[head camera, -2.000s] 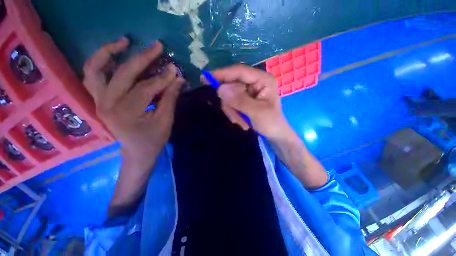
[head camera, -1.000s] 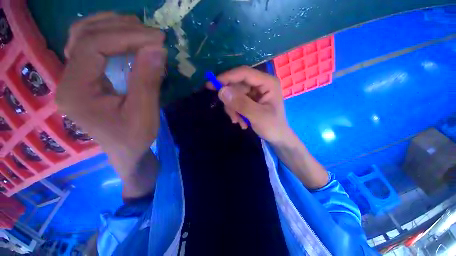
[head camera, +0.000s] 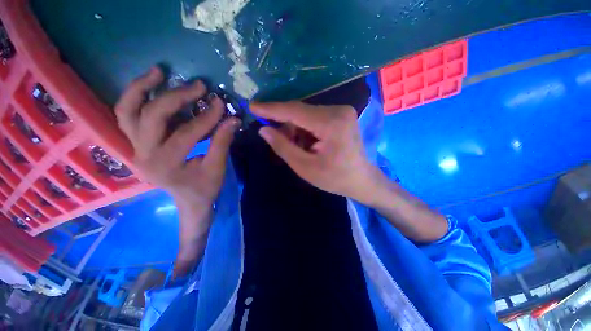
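My left hand (head camera: pixel 178 132) holds a dark, glossy round component (head camera: pixel 223 103) between thumb and fingers at the bench edge; the fingers hide part of it. My right hand (head camera: pixel 317 142) is closed on the blue stick tool (head camera: pixel 257 116), of which only a short blue part shows by the fingertips. The tool's end is close to the component's right side; whether they touch I cannot tell. The pink-red parts tray (head camera: pixel 71 113) is at the left, with dark discs in its pockets.
The dark-green bench top (head camera: pixel 136 32) carries a ragged off-white patch (head camera: pixel 217 14) and small scraps. A small red gridded tray (head camera: pixel 424 76) is below the bench edge at the right. A blue stool (head camera: pixel 505 239) and a cardboard box (head camera: pixel 573 207) stand on the blue floor.
My left hand, blurred and nearer the camera a second ago, is now lower at the bench edge with the component visible. My right hand has moved left towards it with the blue tool.
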